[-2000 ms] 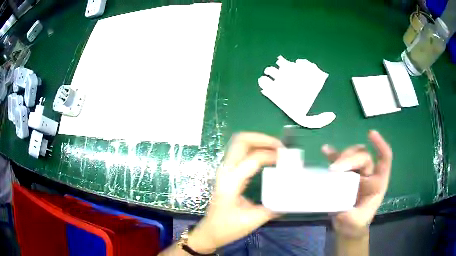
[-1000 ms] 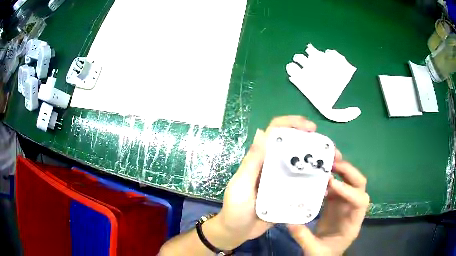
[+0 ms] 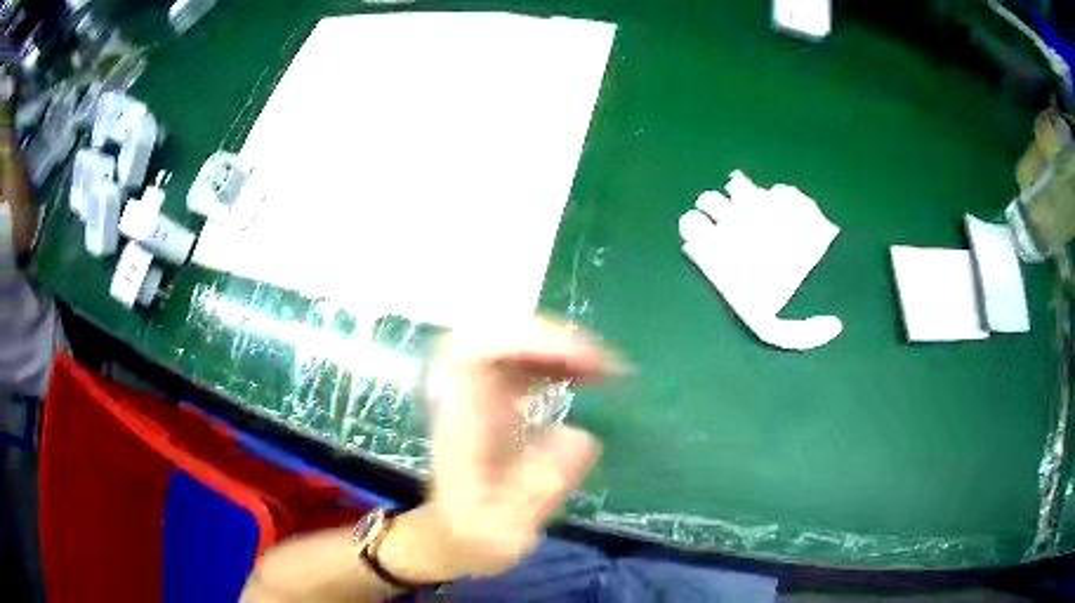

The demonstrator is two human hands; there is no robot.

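Observation:
My left hand (image 3: 507, 436), blurred and wearing a wrist strap, is over the bench's near edge. Its fingers are curled but apart, and green bench shows between them; it holds nothing. My right hand is not in view. White travel adapters (image 3: 104, 214) lie jumbled at the left, some with pins showing. One adapter (image 3: 219, 185) sits at the left edge of the white paper sheet (image 3: 424, 153). Another white block (image 3: 803, 17), cut off by the top edge, is at the far side right of centre.
A white work glove (image 3: 766, 259) lies flat right of centre. Two white folded pads (image 3: 940, 292) lie right of it, near a bottle (image 3: 1049, 212) at the right rim. Glossy clear tape (image 3: 318, 353) runs along the near edge. Red and blue bins (image 3: 100, 495) stand lower left. Part of another person shows far left.
The adapter held in both hands, pins up a second ago, is out of sight. My right hand has left the picture. My left hand is now empty and farther left. The view has shifted.

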